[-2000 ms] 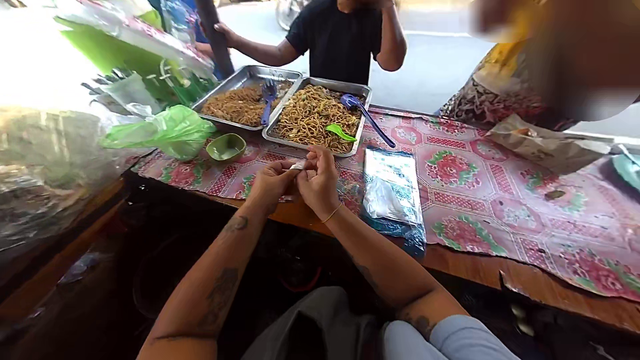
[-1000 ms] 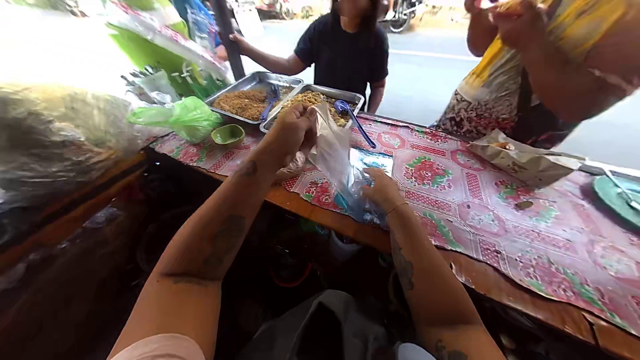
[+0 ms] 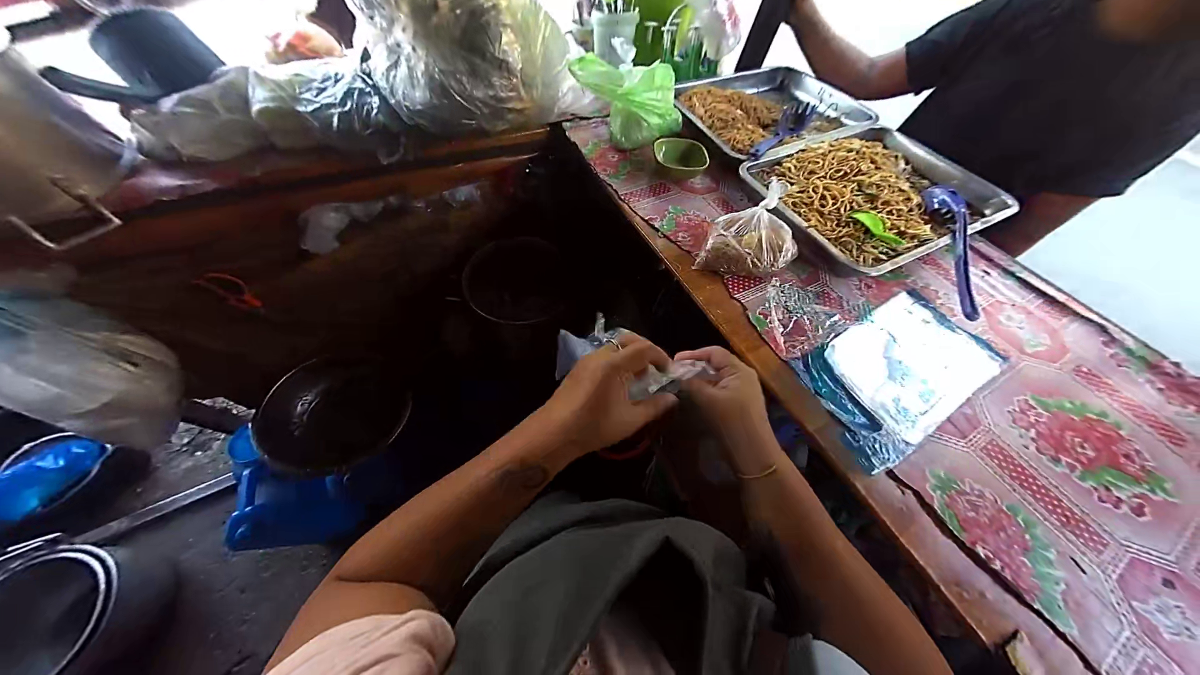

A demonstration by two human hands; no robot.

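Observation:
My left hand (image 3: pixel 614 389) and my right hand (image 3: pixel 727 389) meet above my lap, both gripping a crumpled thin plastic bag (image 3: pixel 667 375); its contents cannot be made out. To their upper right, a knotted clear plastic bag of food (image 3: pixel 750 239) rests on the floral tablecloth (image 3: pixel 1078 445). A flat stack of clear plastic bags (image 3: pixel 914 361) lies right of my hands. Beyond stand a metal tray of noodles (image 3: pixel 858 202) with a purple serving spoon (image 3: pixel 958 248) and a second metal tray (image 3: pixel 750 117) with a blue serving fork (image 3: pixel 786 129).
A green bowl (image 3: pixel 681 157) and a green plastic bag (image 3: pixel 637 98) sit near the trays. A person in a dark shirt (image 3: pixel 1050 103) stands across the table. Down left are a dark round pan (image 3: pixel 330 412), a blue stand (image 3: pixel 291 511) and a large pot (image 3: pixel 80 600).
The view has swung left and down. My right hand has left the stack of plastic bags and joined my left at the crumpled bag. A knotted food bag now shows beside the noodle tray.

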